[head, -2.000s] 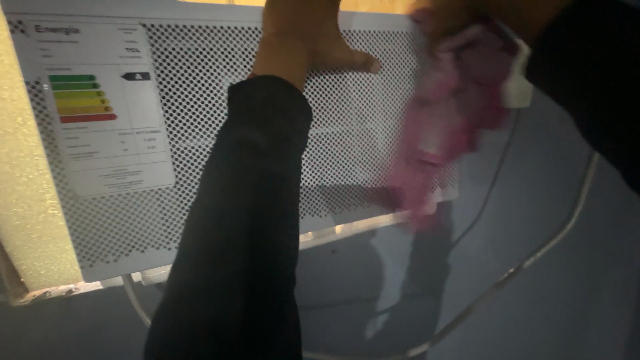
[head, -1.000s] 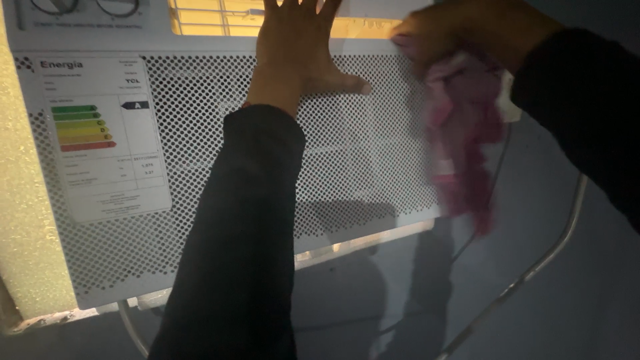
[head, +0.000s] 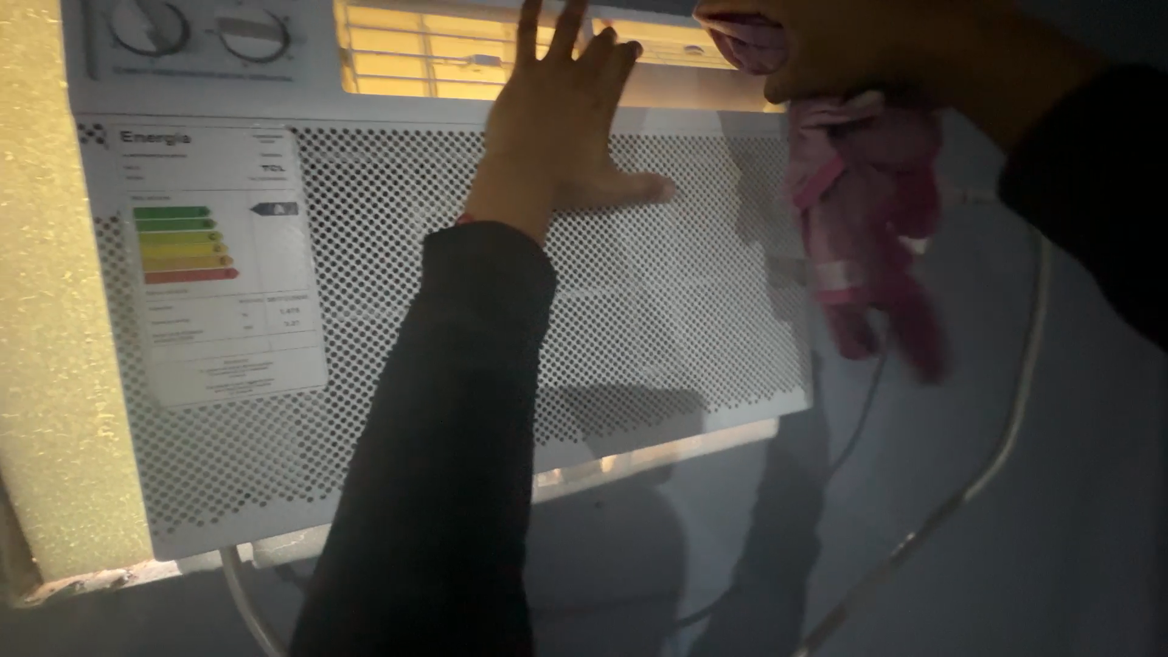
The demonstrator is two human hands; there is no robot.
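A window air conditioner's white perforated front panel [head: 675, 265] fills the middle of the view. My left hand [head: 566, 128] lies spread against its upper part, fingertips over the lit air outlet [head: 420, 55], holding nothing. At the upper right my right hand [head: 849, 46] grips a pink cloth [head: 858, 201] at the outlet's right end. The cloth hangs down beside the panel's right edge, its lower end blurred. Two control knobs [head: 253, 35] sit at the top left, above an energy label [head: 219, 265] on the panel.
A yellowish foam strip [head: 64, 301] runs down the unit's left side. One cable [head: 242, 593] drops from below the unit. A pale cable [head: 1013, 429] curves down the bluish wall [head: 1049, 566] at the right, near a thinner cord [head: 862, 415].
The view has shifted, showing more of the knobs and outlet. My right hand with the pink cloth has gone up to the outlet's right end. My left hand has stayed spread on the unit.
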